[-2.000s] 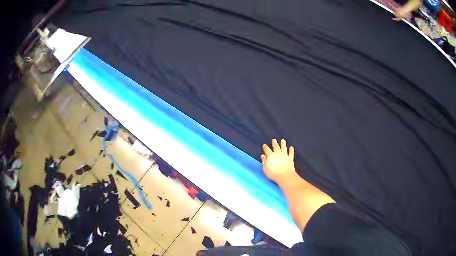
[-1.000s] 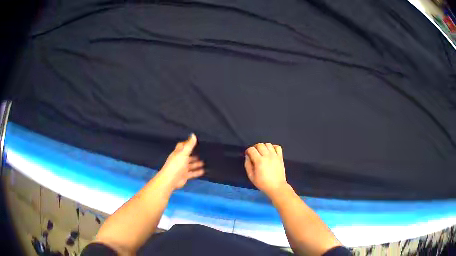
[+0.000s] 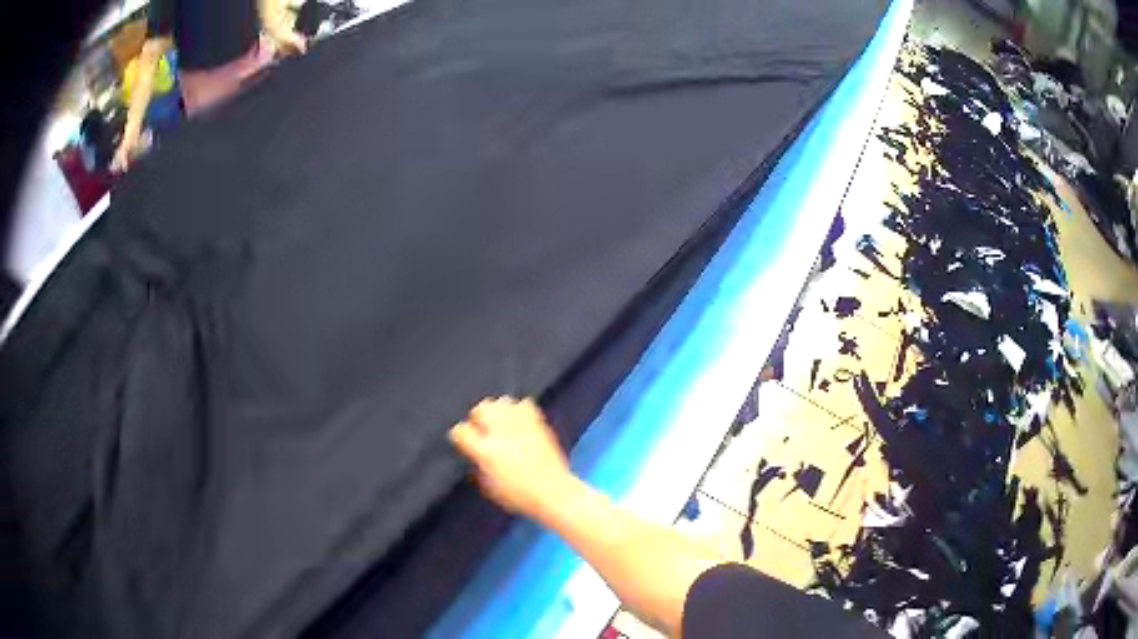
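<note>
Black fabric (image 3: 374,237) covers the table in a wide sheet, mostly flat, with folds at the lower left and a crease near the far end. The edge of its top layer runs diagonally beside a darker strip of fabric. My right hand (image 3: 509,456) is at this edge, low in the middle, with its fingers curled down on the cloth; the fingertips are hidden. My left hand is not in view.
The table edge (image 3: 736,312) shows a blue strip and white rim. Dark and pale scraps (image 3: 973,325) litter the tiled floor at the right. Across the table, a person's arm (image 3: 225,82) reaches toward the fabric's far edge, beside coloured items.
The view has swung to the right along the table. My left hand has gone out of view. My right hand remains at the fabric's near edge. The other person's arms have come into view.
</note>
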